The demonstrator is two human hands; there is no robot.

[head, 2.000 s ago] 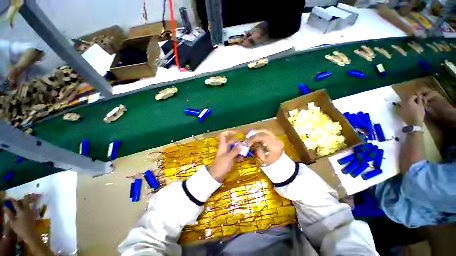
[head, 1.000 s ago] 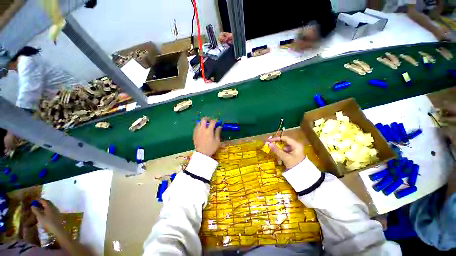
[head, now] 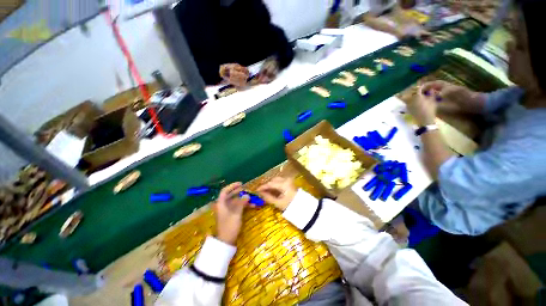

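Observation:
A blue cell (head: 254,199) is between my two hands over the amber-taped parts (head: 269,257). My left hand (head: 230,209) grips the cell's left end with thumb and fingers. My right hand (head: 278,192) is at the cell's right end with bent fingers; blur hides whether it grips the cell or a small piece. The amber-taped parts lie in close rows under both hands. The pad box (head: 369,160) stands right of my hands, holding pale yellow pads (head: 329,162).
The green conveyor (head: 239,146) runs beyond my hands with tan bundles (head: 187,150) and blue cells (head: 160,197). More cells (head: 389,179) lie on a white sheet (head: 413,147) at right. A person in light blue sleeves (head: 479,179) works there. Another person's hands (head: 236,75) show across the belt.
My left hand has come back from the belt with a blue cell to my right hand. The amber piece seen in my right hand is no longer visible. The view has turned right and tilted.

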